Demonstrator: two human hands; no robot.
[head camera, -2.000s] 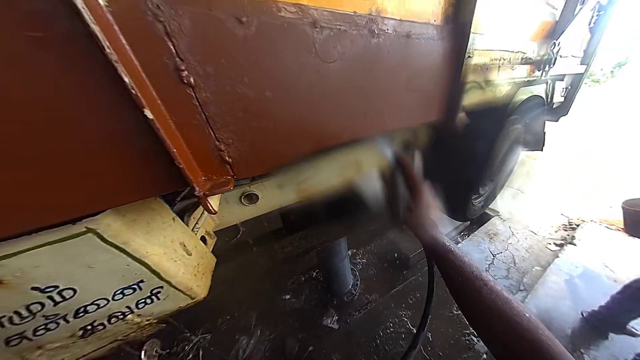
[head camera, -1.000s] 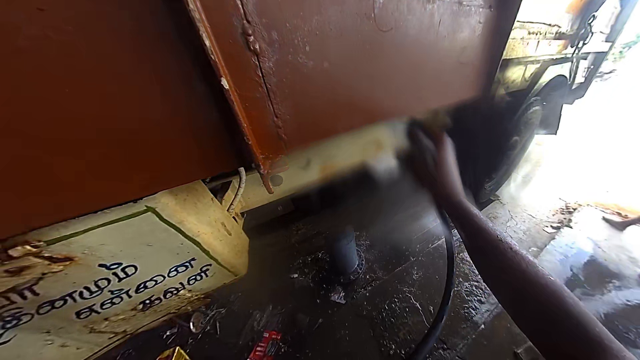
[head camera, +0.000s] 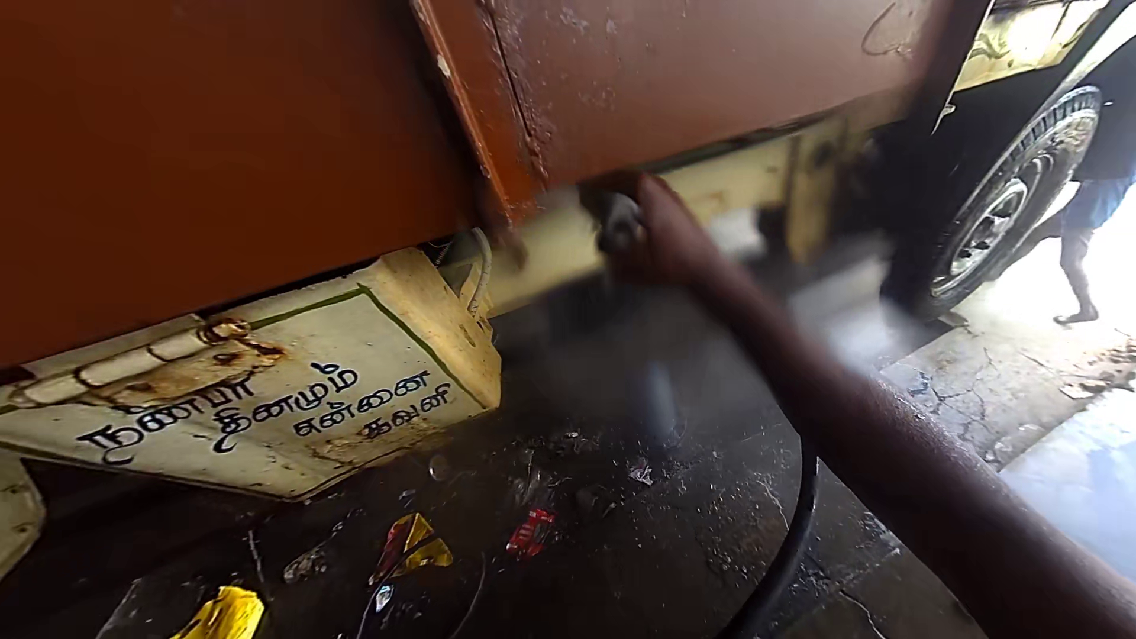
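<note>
My right hand (head camera: 661, 232) is closed around a blurred spray nozzle (head camera: 619, 222) at the lower edge of a truck's red-brown side panel (head camera: 710, 80). A black hose (head camera: 785, 568) hangs below my forearm and runs down to the wet floor. Mist spreads over the cream chassis rail (head camera: 550, 257) and the dark space beneath it. To the left, a cream metal box (head camera: 293, 399) bearing painted writing sits under the panel. My left hand is not in view.
A truck wheel (head camera: 1007, 213) stands at the right, with another person's bare leg (head camera: 1076, 257) beyond it. A grey post (head camera: 659, 399) rises below the truck. Wrappers, one of them red (head camera: 531, 532), lie on the wet, cracked concrete floor (head camera: 710, 497).
My right hand with the nozzle has moved left along the panel's lower edge, nearer the cream box. The view has shifted. The other person's leg now shows beyond the wheel.
</note>
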